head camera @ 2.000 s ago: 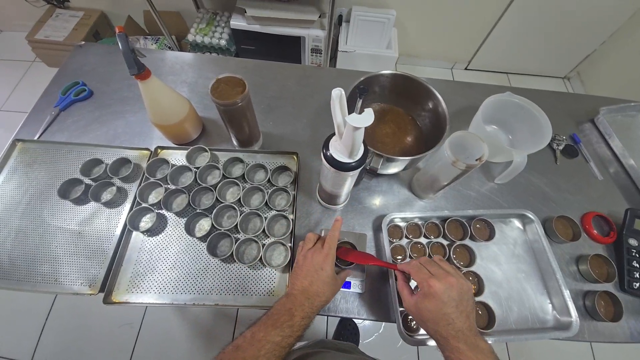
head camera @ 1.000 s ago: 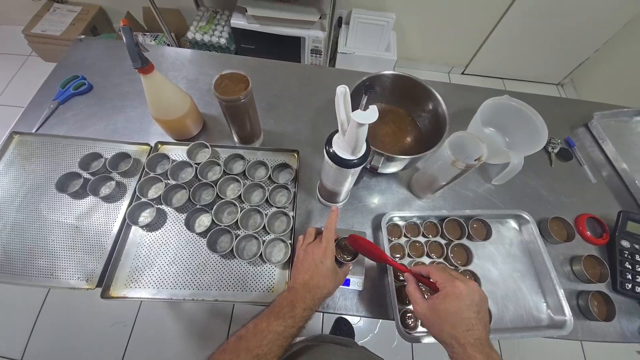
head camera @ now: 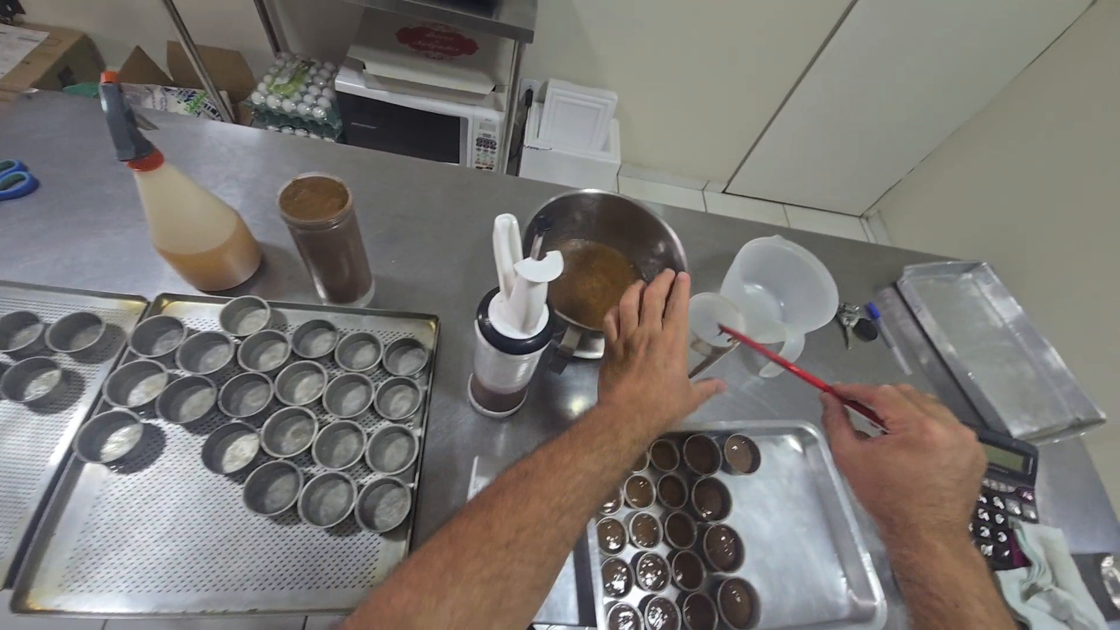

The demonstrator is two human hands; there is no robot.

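My left hand (head camera: 647, 350) is spread above the space between the steel pot (head camera: 604, 262) and a clear plastic cylinder (head camera: 716, 319); whether it touches either I cannot tell. In my right hand (head camera: 910, 446) is a red spatula (head camera: 787, 367), its tip over the cylinder's rim. Below lies an aluminium tray (head camera: 787, 542) with small round tins of brown batter (head camera: 722, 547). A white-topped dispenser (head camera: 512, 337) with some brown batter inside stands left of the pot. Empty round metal tins (head camera: 289, 430) stand on a perforated tray (head camera: 192, 560) at the left.
A spray bottle (head camera: 192, 219) and a tall container of brown batter (head camera: 328, 245) stand back left. On the right are a translucent jug (head camera: 779, 289), keys (head camera: 849, 324), a blue-capped pen (head camera: 888, 337), a calculator (head camera: 997, 499), a cloth (head camera: 1050, 569) and another metal tray (head camera: 997, 350).
My left hand has moved from a small tin on the scale up toward the pot. My right hand, with the red spatula, has moved up and right to the cylinder. The view has shifted.
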